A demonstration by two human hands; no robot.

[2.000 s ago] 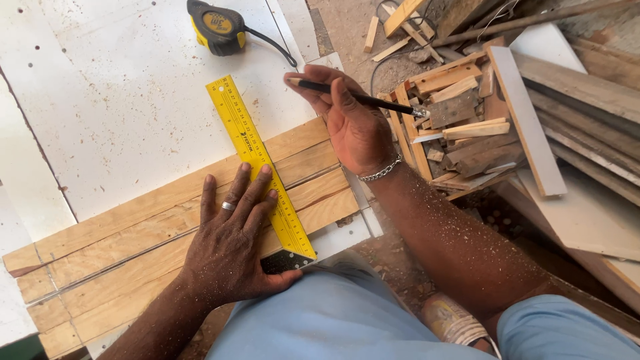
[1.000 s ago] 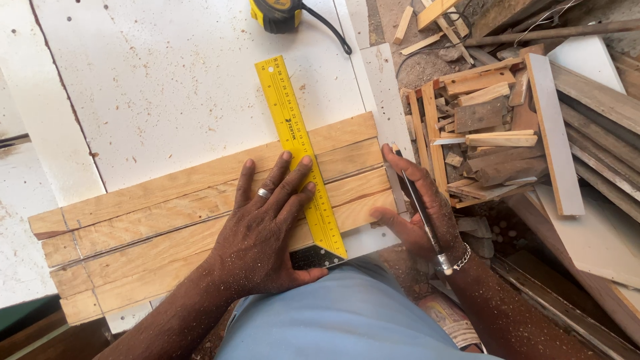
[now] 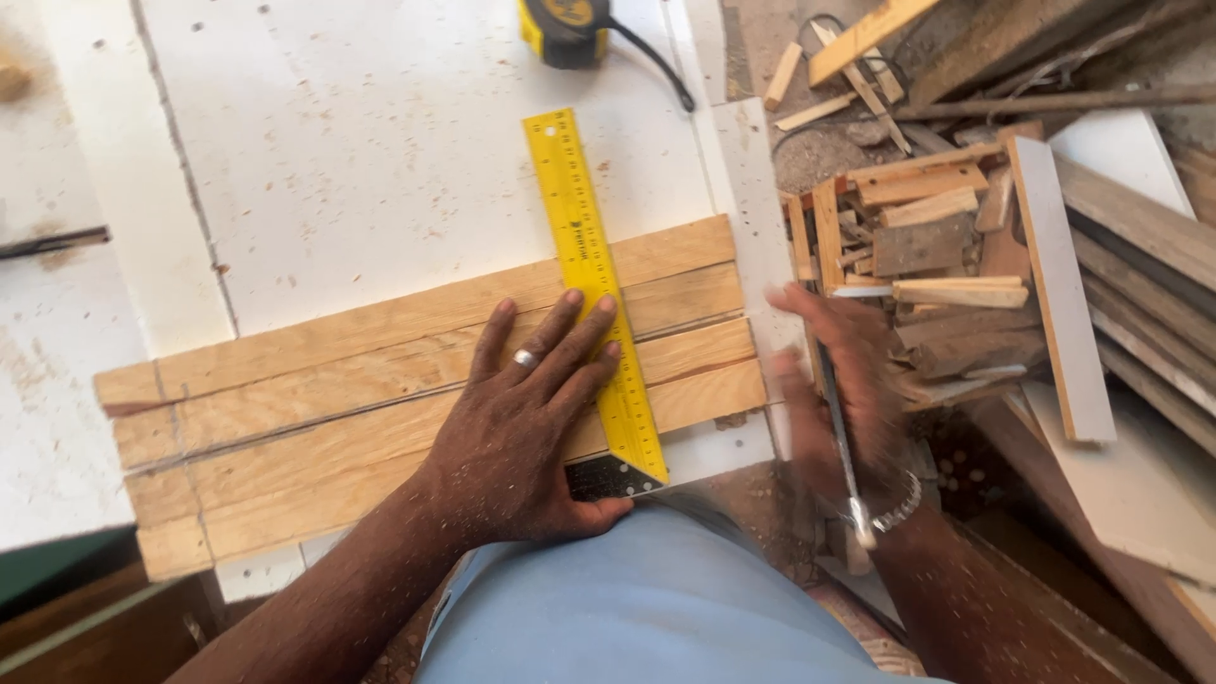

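Several wooden strips (image 3: 313, 399) lie side by side on a white board, with pencil lines across their left ends. A yellow try square (image 3: 594, 256) lies across them near their right ends, its black stock (image 3: 608, 478) along the near edge. My left hand (image 3: 527, 418) is spread over the strips, fingertips on the blade and thumb at the stock, pressing it down. My right hand (image 3: 845, 399), blurred, is just right of the strips' ends. A dark pencil (image 3: 841, 437) lies within it, its silvery end toward the wrist.
A yellow and black tape measure (image 3: 567, 33) with a black strap lies on the white board (image 3: 380, 142) beyond the strips. To the right are a wooden crate (image 3: 828, 237) of offcuts, a white-faced panel strip (image 3: 1064, 285) and stacked planks (image 3: 1140, 218).
My right hand has come down from above the crate side of the strips to beside their right ends, still with the pencil. My left hand stays on the square. The view has shifted somewhat.
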